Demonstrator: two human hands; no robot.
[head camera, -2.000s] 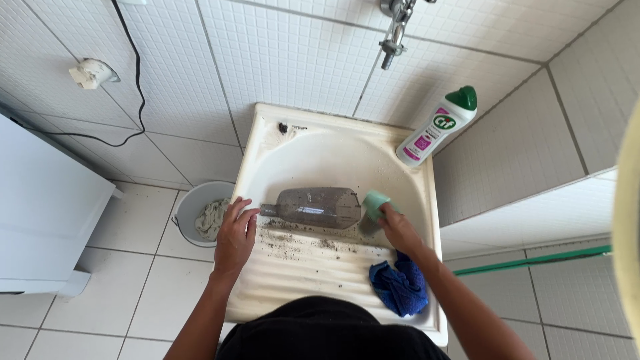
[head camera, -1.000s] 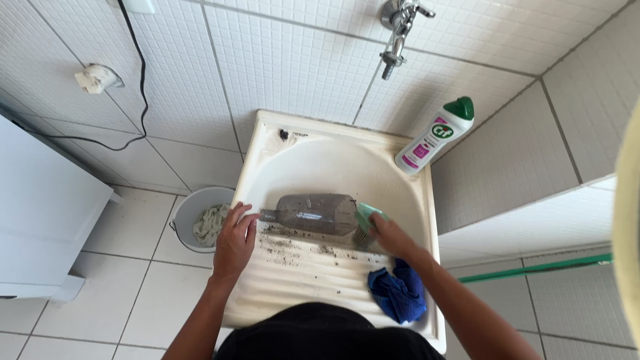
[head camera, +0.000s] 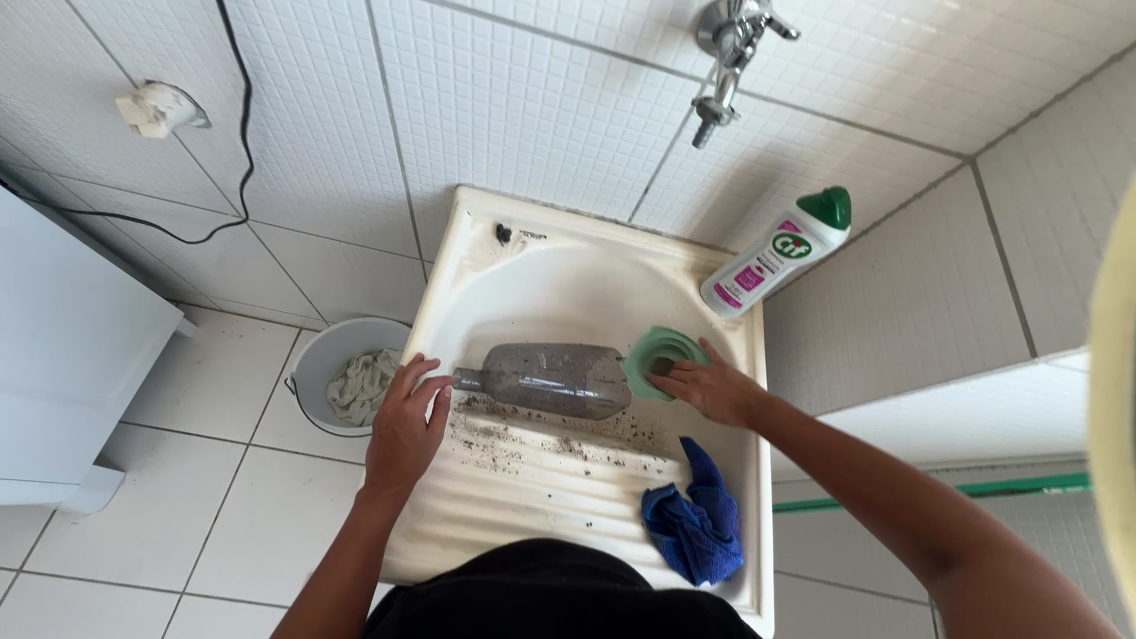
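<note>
A clear plastic bottle (head camera: 557, 380), dirty inside and cut open at its wide end, lies on its side in the basin of a cream laundry sink (head camera: 765, 532). My left hand (head camera: 410, 417) is at the bottle's neck, its fingertips at or beside the neck; a firm grip cannot be made out. My right hand (head camera: 710, 386) holds a light green plastic cup or bowl (head camera: 652, 359) by its rim, with fingers inside, at the bottle's cut end. Dark crumbs of dirt (head camera: 497, 439) lie below the bottle. A crumpled blue cloth (head camera: 697, 524) rests on the ribbed washboard.
A Cif cleaner bottle (head camera: 768, 262) leans on the sink's back right corner, with a chrome tap (head camera: 728, 67) on the wall above. Left of the sink stands a grey bucket (head camera: 306, 355) with a pale cloth (head camera: 364, 386). A white appliance (head camera: 80, 373) is at the far left.
My right hand has turned the green cup so that its hollow inside shows, and has kept it near the bottle's cut end. My left hand has stayed at the neck.
</note>
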